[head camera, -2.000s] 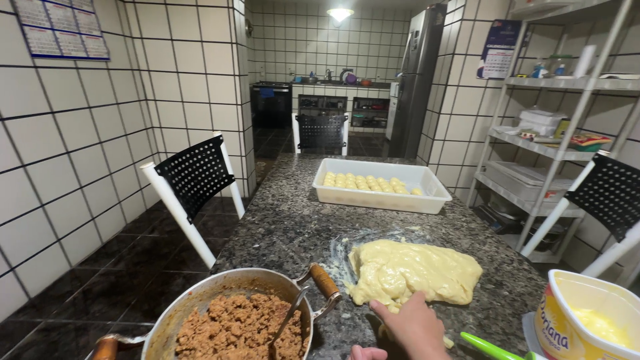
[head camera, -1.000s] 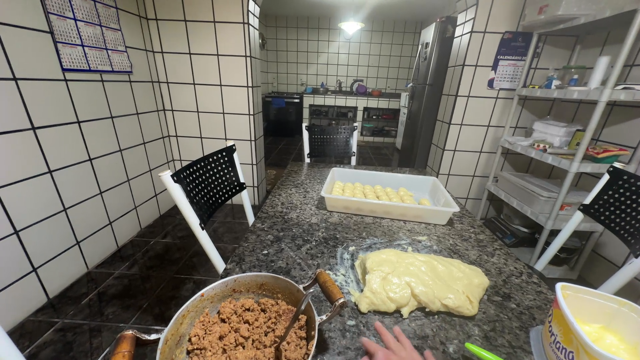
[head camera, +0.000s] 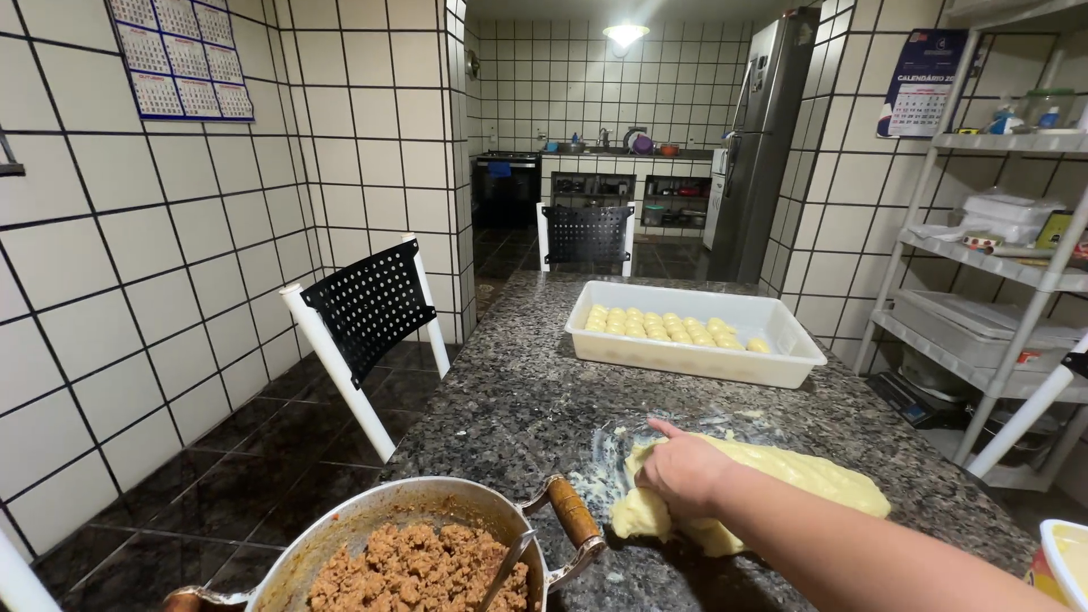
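Note:
My right hand (head camera: 687, 474) presses into the left end of a large slab of pale yellow dough (head camera: 803, 478), its fingers around a lump there and partly hidden behind the hand. My left hand is out of the frame. Left of the dough stands a metal pot (head camera: 406, 490) with wooden handles, filled with cooked ground meat (head camera: 416, 565); a metal spoon (head camera: 507, 568) leans in it. Beyond the dough, a white plastic tray (head camera: 693, 364) holds rows of small dough balls (head camera: 654, 325) toward its left side.
The granite table (head camera: 501, 399) bears greasy smears beside the dough. A margarine tub (head camera: 1062, 565) stands at the lower right edge. Black-and-white chairs (head camera: 370, 306) flank the table, one more (head camera: 586, 235) is at its far end, and a metal shelf rack (head camera: 977, 340) stands right.
One second ago, an open hand was at the near edge of the dough; now my right hand reaches onto the dough's left end. The green utensil seen near the tub earlier is out of sight.

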